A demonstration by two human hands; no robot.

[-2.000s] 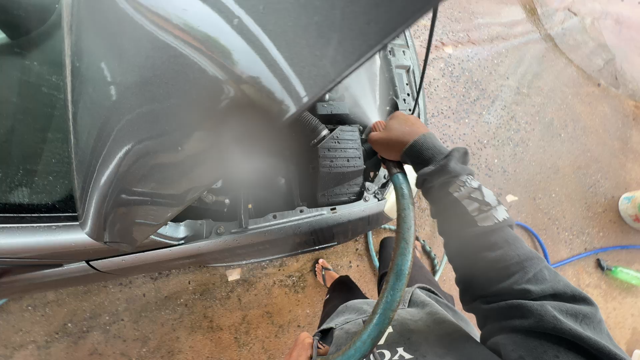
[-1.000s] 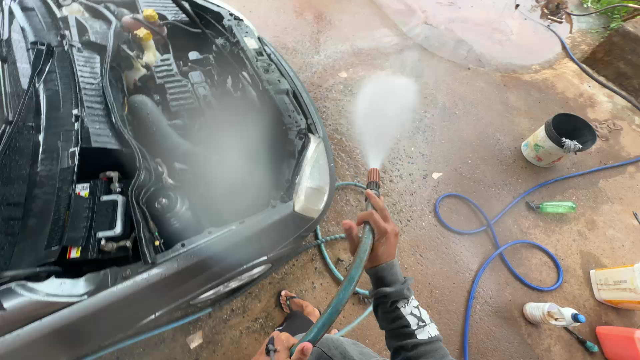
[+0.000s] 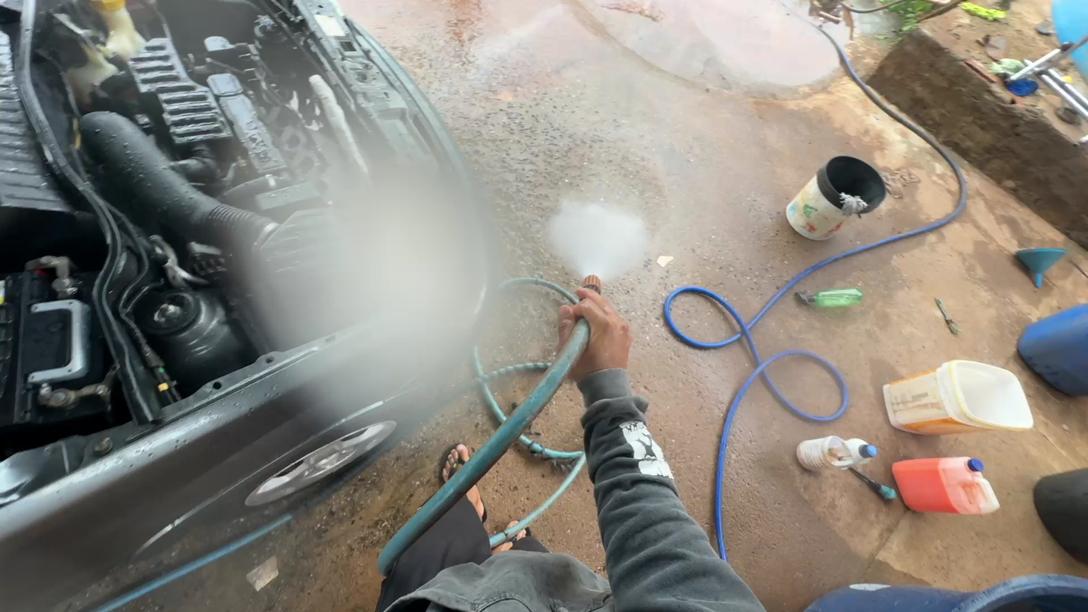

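My right hand (image 3: pixel 597 334) is closed round the front end of a thick green garden hose (image 3: pixel 501 442), just behind its orange-brown spray nozzle (image 3: pixel 592 283). A white water spray (image 3: pixel 597 238) fans out from the nozzle over the wet ground, pointing away from me. The hose runs back toward my left side, where its near end leaves sight by my dark trousers. My left hand is not in view. To the left stands a dark grey car with its engine bay exposed; a wet black air intake duct (image 3: pixel 161 178) and a battery (image 3: pixel 51 348) show. A whitish blur hides the front corner.
A blue hose (image 3: pixel 739 399) loops over the ground at right. Beyond it are a bucket (image 3: pixel 812 212), a green bottle (image 3: pixel 835 297), an open yellowish container (image 3: pixel 926 399), a white bottle (image 3: pixel 823 453) and a red jug (image 3: pixel 935 486). Green hose coils (image 3: pixel 489 382) lie near my feet.
Two seconds ago my right hand sprayed into the car's front beneath the raised hood; now it is over the ground right of the car. The left hand, partly seen earlier, is out of sight. The view has shifted.
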